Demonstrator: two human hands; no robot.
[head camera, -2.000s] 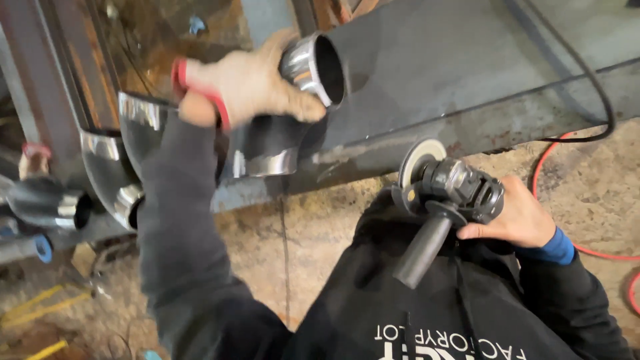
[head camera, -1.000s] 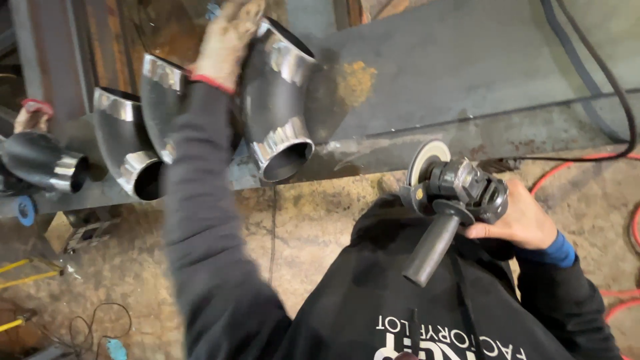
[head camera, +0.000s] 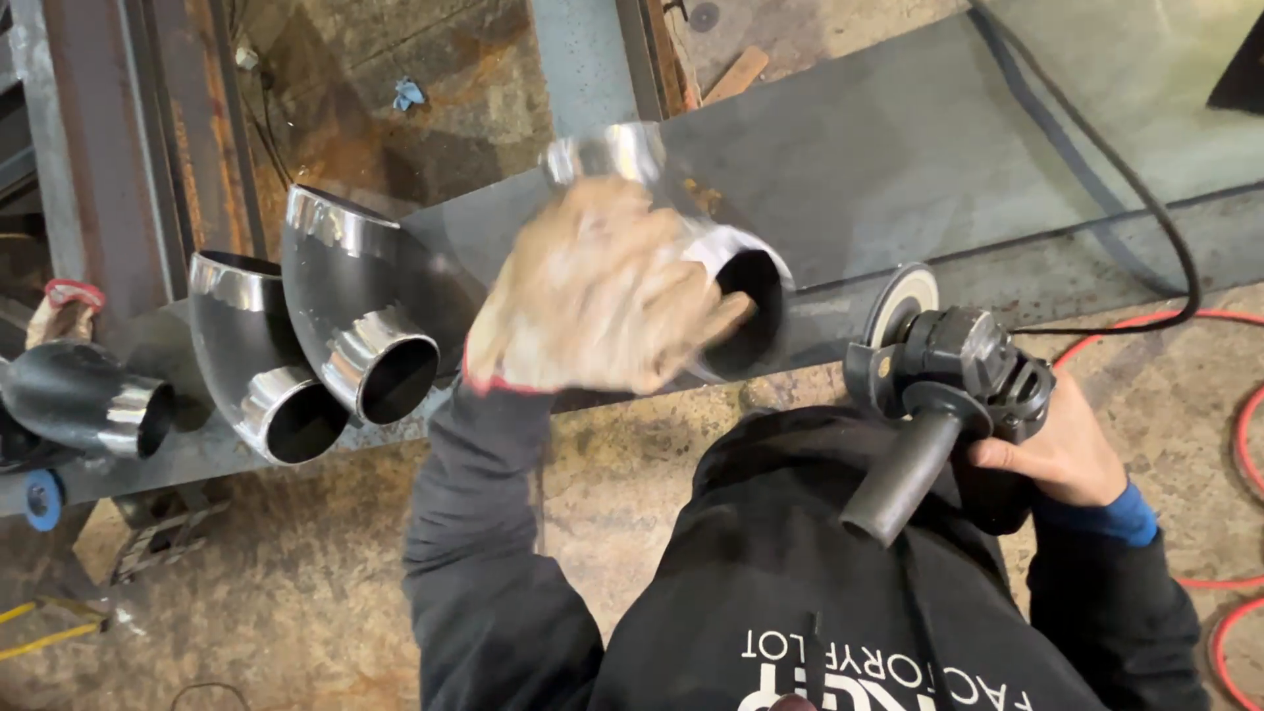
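Note:
My left hand (head camera: 602, 291), in a pale work glove with a red cuff, is blurred by motion over a black steel pipe elbow (head camera: 755, 296) with bright ground ends. Its fingers lie across the elbow's body; whether they grip it is unclear. My bare right hand (head camera: 1066, 444) holds an angle grinder (head camera: 963, 365) by its body, near my chest. The grinder's disc (head camera: 907, 301) faces up and left, and its side handle points down. Two more pipe elbows (head camera: 242, 346) (head camera: 346, 286) stand to the left of my gloved hand on the grey steel beam (head camera: 889, 178).
Another elbow (head camera: 84, 400) lies at the beam's left, beside a second work glove (head camera: 64, 316). A blue disc (head camera: 42, 499) is at the beam's lower edge. The grinder's black cable (head camera: 1136, 178) loops over the beam. A red hose (head camera: 1239, 434) lies on the floor at right.
The elbow under my left hand stood with one end toward me a second ago; now it is turned, with its opening facing right. The gloved hand has come down from its far end. The grinder stays in my right hand.

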